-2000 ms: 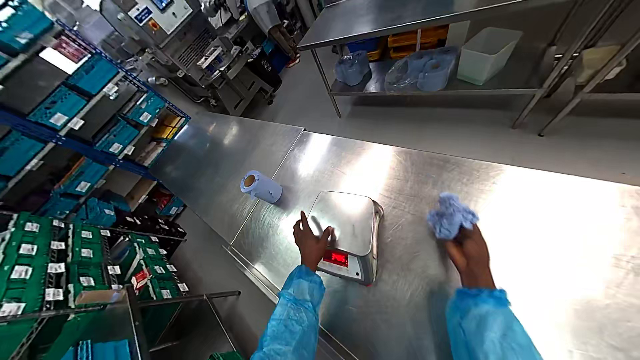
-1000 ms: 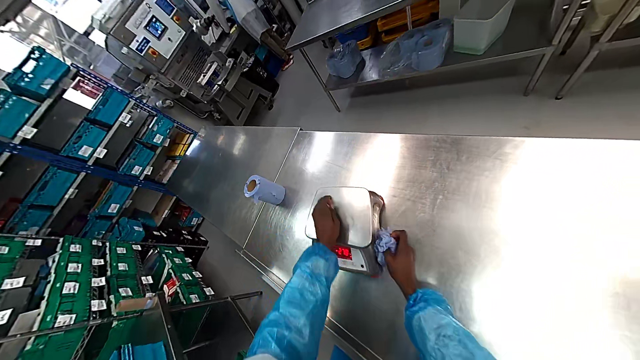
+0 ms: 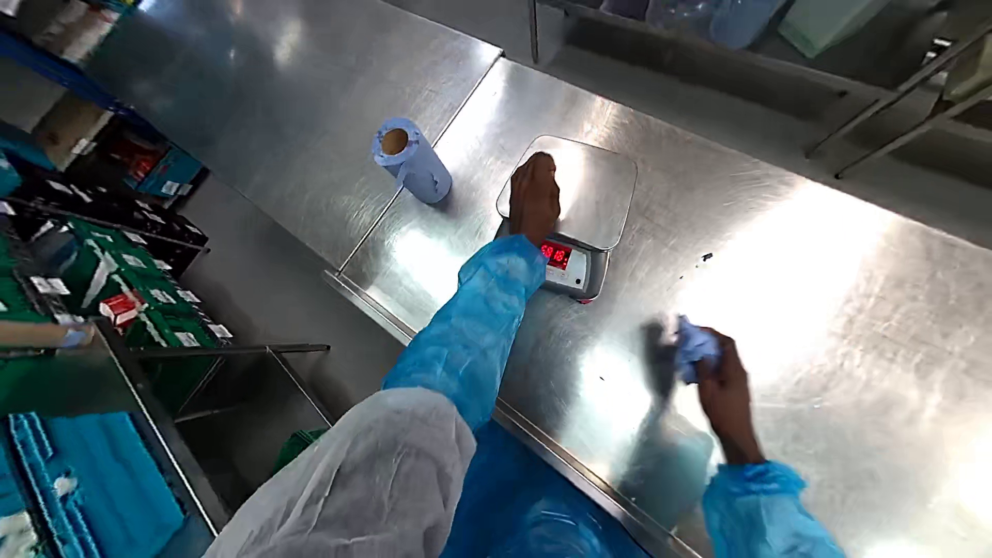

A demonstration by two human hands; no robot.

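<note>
A bench scale (image 3: 593, 194) with a steel weighing plate and a lit red display stands on the stainless steel table (image 3: 876, 364). My left hand (image 3: 535, 199) is over the left part of its plate, fingers curled; whether it grips anything cannot be told. To the right of the scale, my right hand (image 3: 725, 387) holds a crumpled blue paper towel (image 3: 694, 349) above the table. A roll of blue paper towel (image 3: 415, 163) lies left of the scale, near the seam between two table tops. Small dark bits (image 3: 706, 256) lie on the steel right of the scale.
Green crates (image 3: 155, 298) with labels stand at the left beside a metal-framed cart (image 3: 225, 350). Blue cloth-like items (image 3: 101, 480) are at the lower left. Beyond the table's far edge, a lower shelf (image 3: 744, 62) holds a pale plastic tub (image 3: 829, 23).
The right hand, with the paper towel, has moved away from the scale's right side, out over the table. The left hand remains at the plate. The view has tipped downward.
</note>
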